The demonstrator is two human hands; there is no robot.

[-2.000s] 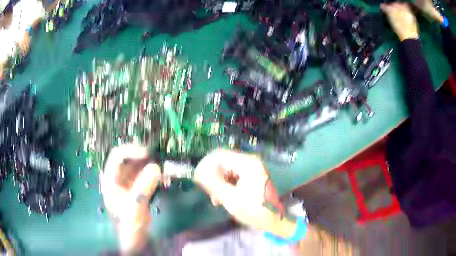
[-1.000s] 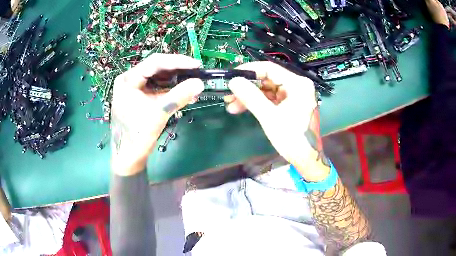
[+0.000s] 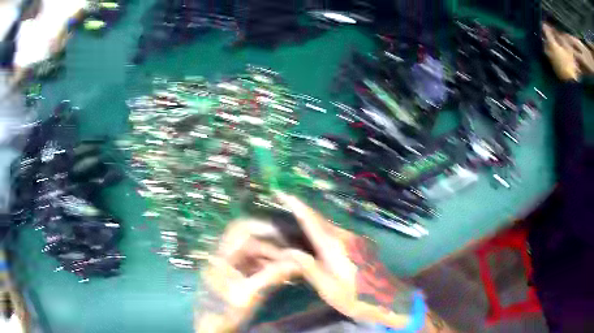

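Note:
The frame is blurred. My left hand [image 3: 238, 270] and my right hand [image 3: 325, 253] are close together at the lower middle, below the heap of green circuit boards [image 3: 195, 162]. A dark piece [image 3: 280, 224], which looks like a black plastic housing, shows between my hands, its lower part hidden by the fingers. My left fingers curl at its lower left side. My right fingers reach up along its right side. A blue wristband [image 3: 417, 312] is on my right wrist. I cannot make out a board in the piece.
Black units, some with green strips, lie in a pile [image 3: 384, 136] on the right. Another dark pile [image 3: 65, 201] lies on the left. A large dark heap [image 3: 260, 23] is at the back. Another person's hand [image 3: 563, 55] is at upper right, above a red stool [image 3: 485, 279]. Someone's pale sleeve shows at upper left.
The view has tilted up, so the heaps sit lower and the back heap shows again. My hands have come closer together and lower in the picture. The dark piece is now more hidden.

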